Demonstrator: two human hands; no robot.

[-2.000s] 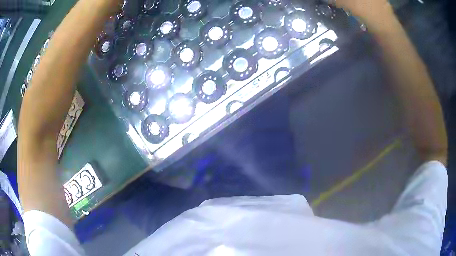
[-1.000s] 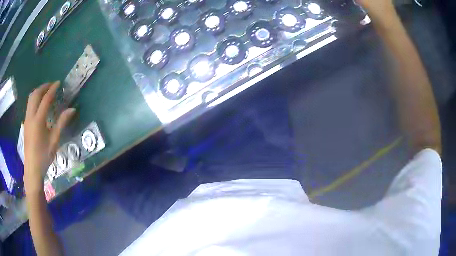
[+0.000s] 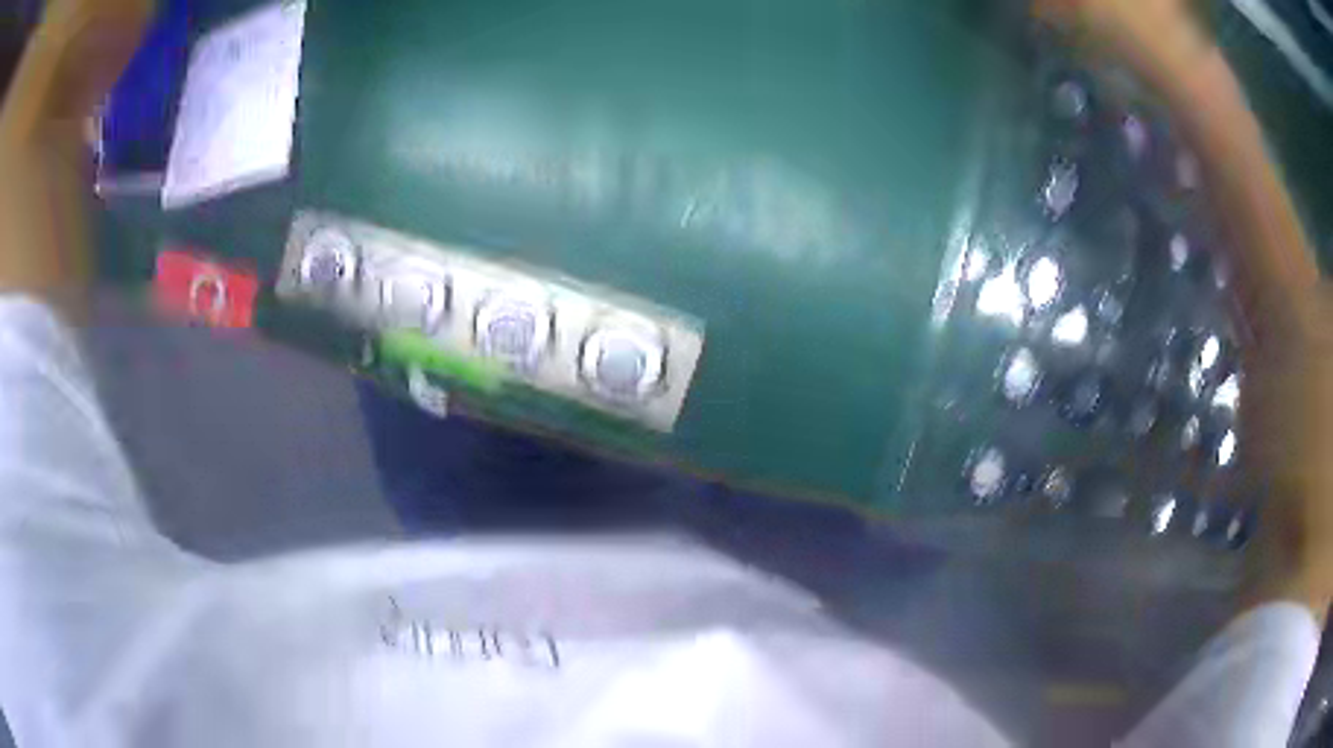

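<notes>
A silver strip fixture (image 3: 563, 339) lies slantwise near the bench's front edge. Its four seats hold round components (image 3: 621, 364) with pale rings. A large clear blister tray (image 3: 950, 351) with shiny-centred round components is at the right, blurred. My left hand (image 3: 95, 51) is at the top left corner, blurred and partly cut off, away from the strip. My right hand (image 3: 1089, 8) is mostly cut off by the top edge, above the tray. What either hand holds cannot be seen.
A green label (image 3: 439, 360) is at the strip's near edge. A red label (image 3: 208, 289) lies left of the strip. A white paper sheet (image 3: 237, 102) and a dark blue holder (image 3: 135, 95) are at the upper left. The green mat (image 3: 819, 292) ends at the front edge.
The view has swung left, so the filled strip appears more central and the tray farther right. My left hand is now at the top left, and the strip it was over is no longer visible.
</notes>
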